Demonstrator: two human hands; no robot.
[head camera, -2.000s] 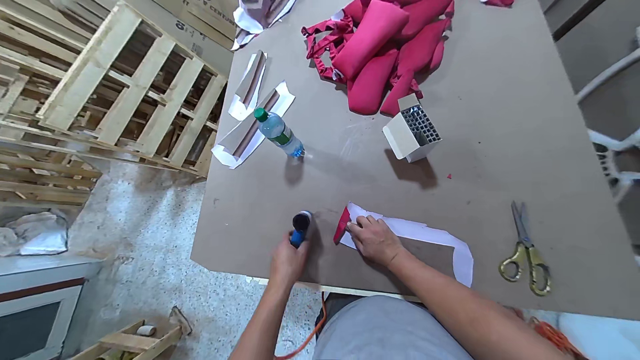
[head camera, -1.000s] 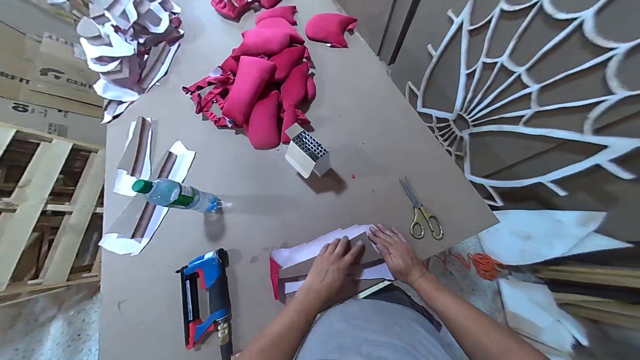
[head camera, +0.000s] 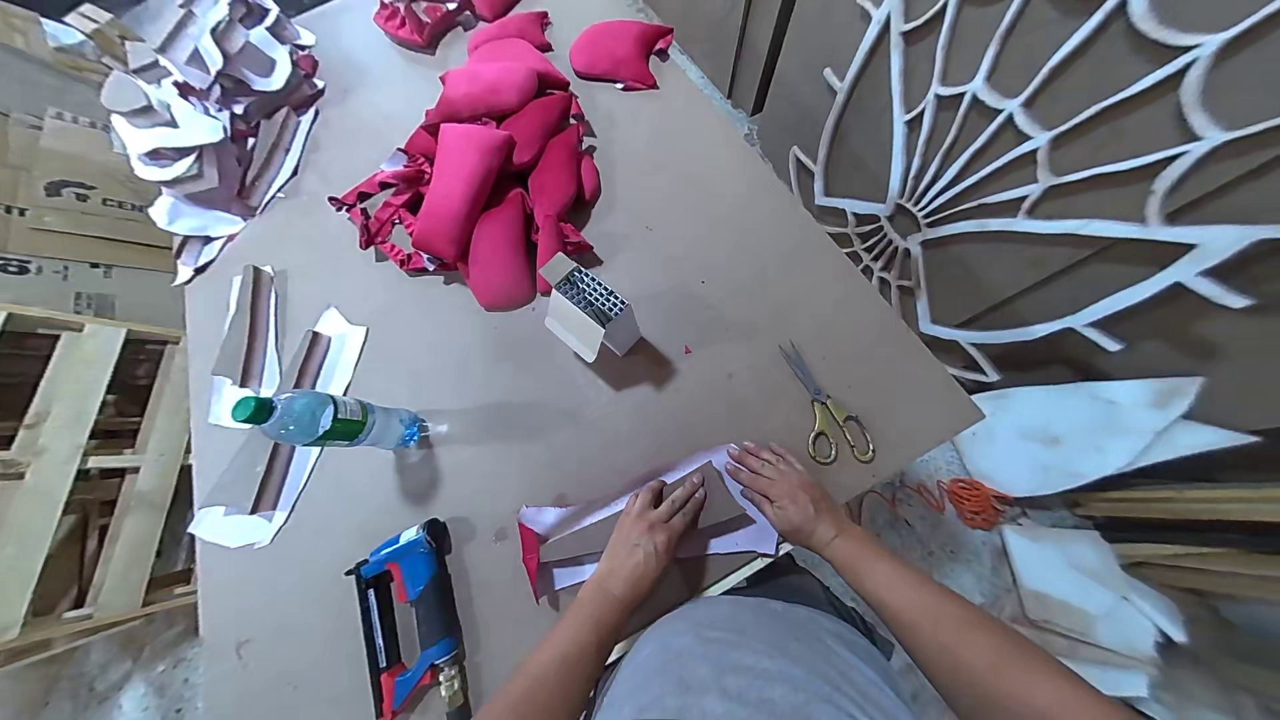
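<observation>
On the table in front of me lies a brown board panel (head camera: 590, 532) on pale lilac fabric (head camera: 562, 515), whose left end shows a red folded edge. My left hand (head camera: 655, 530) presses flat on the panel's middle. My right hand (head camera: 782, 490) rests on the fabric at the panel's right end, fingers spread. A blue and black pneumatic stapler (head camera: 415, 610) lies to the left of my left hand. Gold-handled scissors (head camera: 825, 405) lie slightly apart beyond my right hand. An open box of staples (head camera: 592, 310) stands farther up the table.
A plastic bottle with a green cap (head camera: 330, 418) is at the left by two fabric-edged strips (head camera: 330, 350). Red padded pieces (head camera: 465, 190) are heaped at the table's far part, near piled offcuts (head camera: 200, 120). Wooden pallets (head camera: 60, 470) stand left; a white web-like frame (head camera: 1060, 230) is right.
The stapler, by my left hand two seconds ago, now lies on the table. My left hand has come onto the panel and my right hand is at its right end. The view has turned.
</observation>
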